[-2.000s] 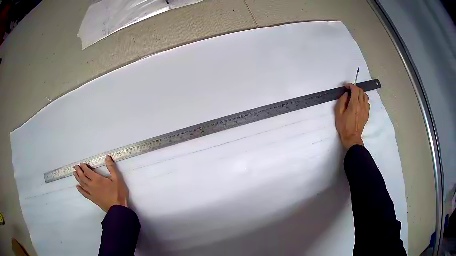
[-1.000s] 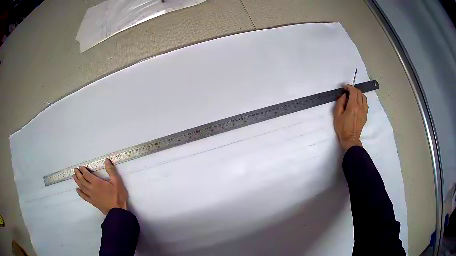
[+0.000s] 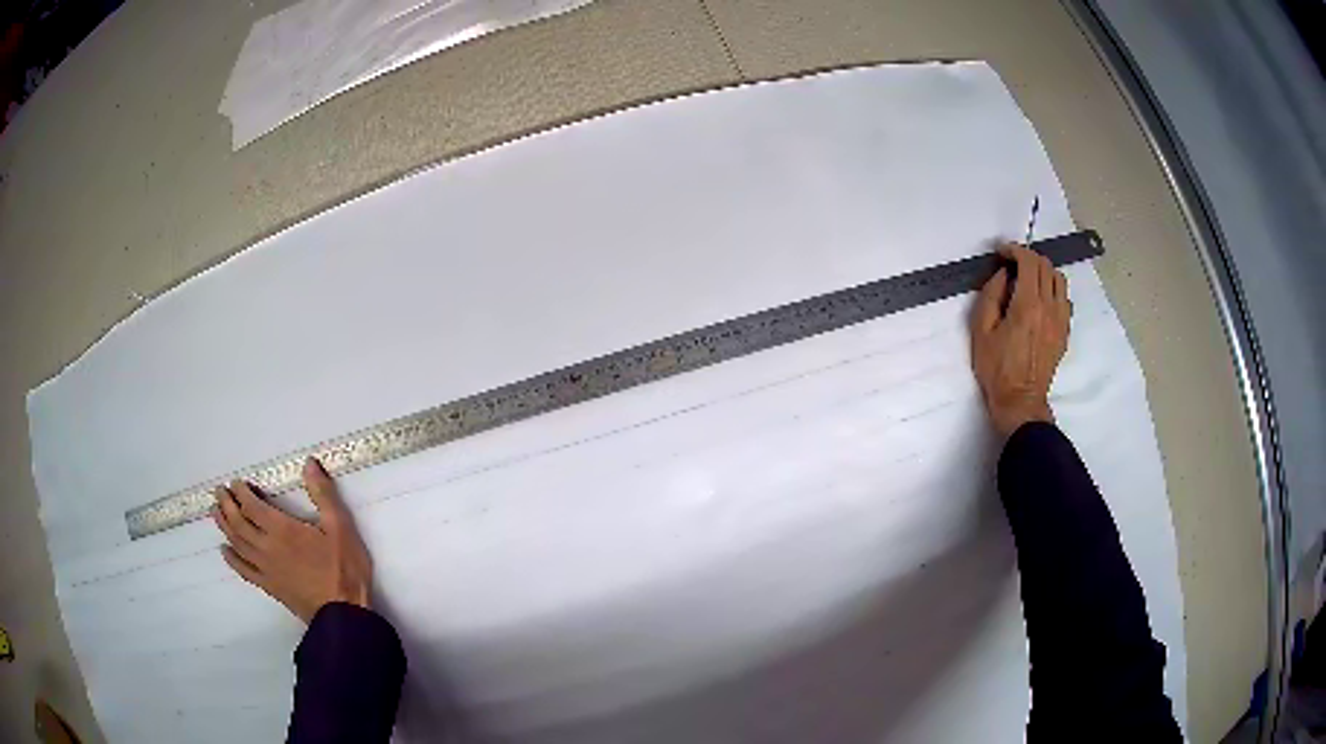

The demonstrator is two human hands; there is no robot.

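A long steel ruler (image 3: pixel 662 358) lies slantwise across a large white sheet (image 3: pixel 582 233), its left end lower and its right end higher in view. Faint lines run along the sheet below the ruler. My left hand (image 3: pixel 295 547) rests with spread fingertips on the lower edge of the ruler near its left end. My right hand (image 3: pixel 1027 332) lies at the ruler near its right end. A thin pen (image 3: pixel 1033 221) sticks up out of its fingers, pale with a dark end. The rest of the pen is hidden by the hand.
A smaller white piece (image 3: pixel 364 58) lies on the beige table (image 3: pixel 640 58) beyond the sheet. A metal rail (image 3: pixel 1229 284) runs along the right side, with grey material beyond. A brown piece (image 3: pixel 54 722) and a small yellow item (image 3: pixel 5 644) show at the lower left.
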